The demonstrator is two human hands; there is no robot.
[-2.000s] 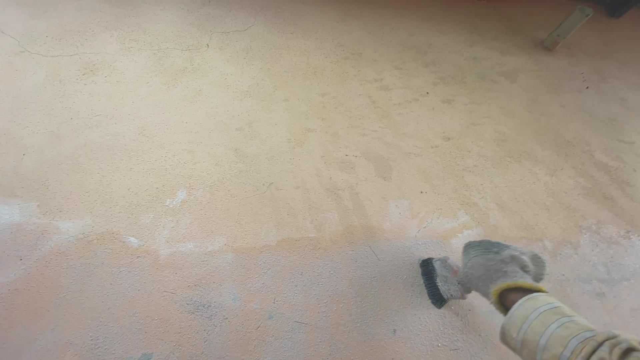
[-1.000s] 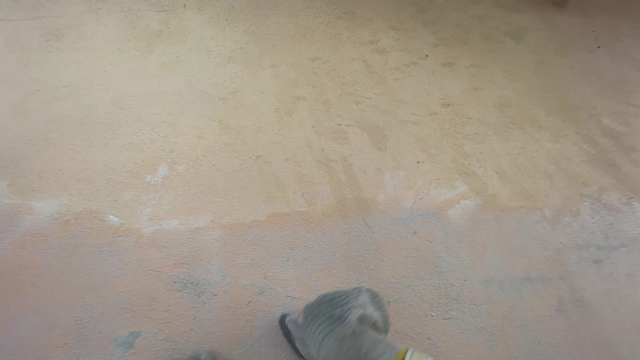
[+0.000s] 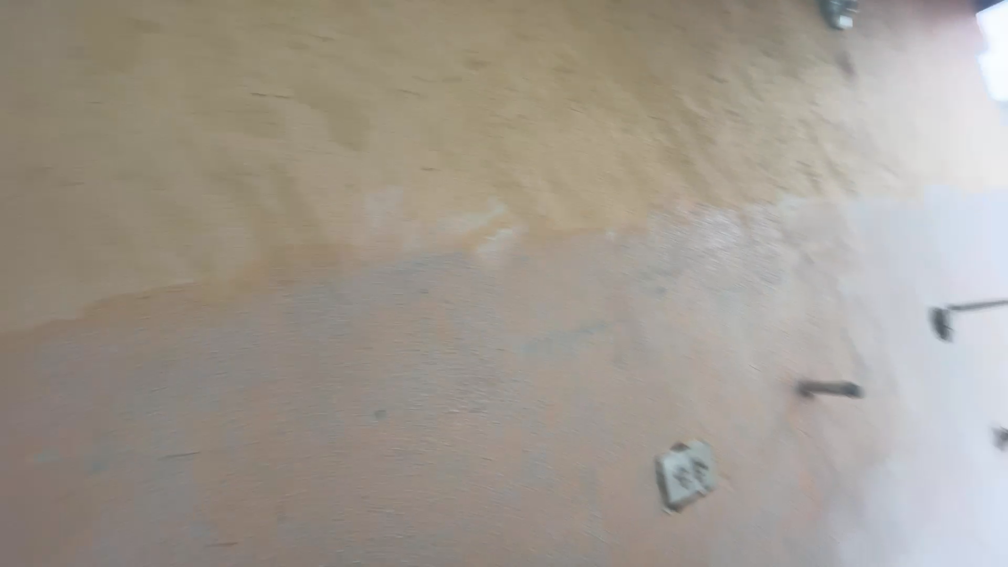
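Note:
Neither my left hand nor my right hand is in the head view, and the brush is out of view too. A rough wall fills most of the blurred picture. Its upper part is a tan painted surface, and below an uneven edge lies a worn pinkish-grey surface. Pale whitish patches mark the edge between the two.
A pale double wall outlet sits low on the wall, right of centre. A short dark pipe-like piece sticks out farther right. Another dark fitting with a thin rod is near the right edge. A small fixture is at the top right.
The gloved hand with the brush, low in both earlier frames, has left the view. The view has swung to the right, bringing in the outlet and the fittings.

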